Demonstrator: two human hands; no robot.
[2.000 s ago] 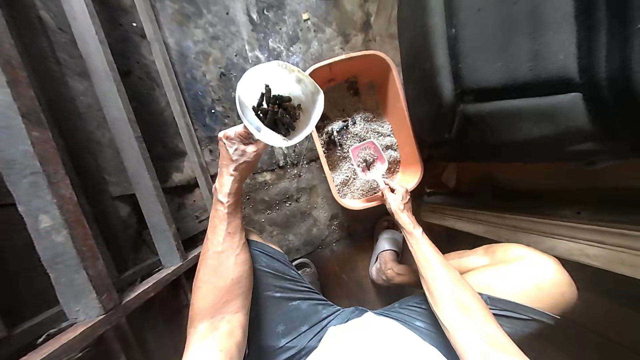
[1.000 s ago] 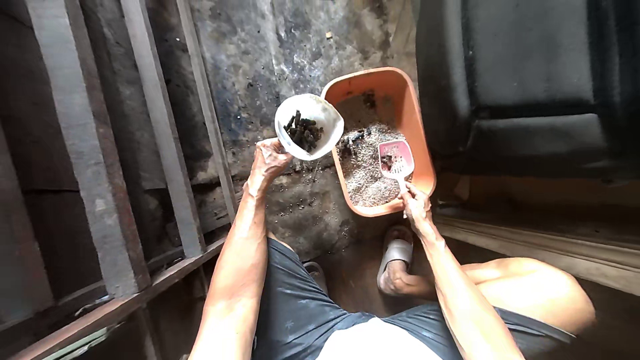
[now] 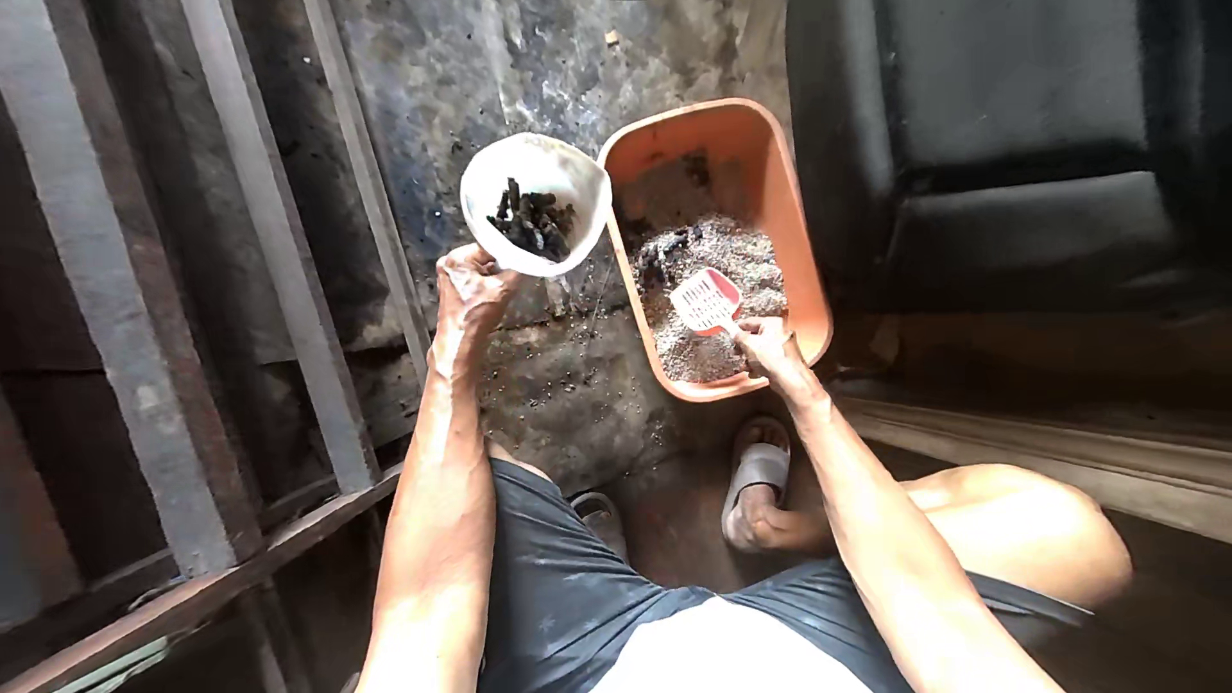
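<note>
My left hand (image 3: 469,287) grips the near edge of a white bowl-like container (image 3: 486,178), which holds several dark clumps (image 3: 534,223) and is tilted so that its inside shows. The container is beside the left rim of an orange plastic litter box (image 3: 816,289). Inside the box lies pale, grainy litter (image 3: 707,356), with more dark clumps (image 3: 664,252) toward the left. My right hand (image 3: 770,346) holds the handle of a pink slotted litter scoop (image 3: 707,300) over the litter. No clump shows on the scoop.
Scattered grains lie on the stained floor (image 3: 568,404) left of the box. Wooden slats (image 3: 279,221) stand along the left side. A black padded seat (image 3: 1020,164) is at the right. My sandaled foot (image 3: 760,472) is just below the box.
The scoop has turned in my right hand, its head now pointing up and left. My left hand still holds the white container beside the box.
</note>
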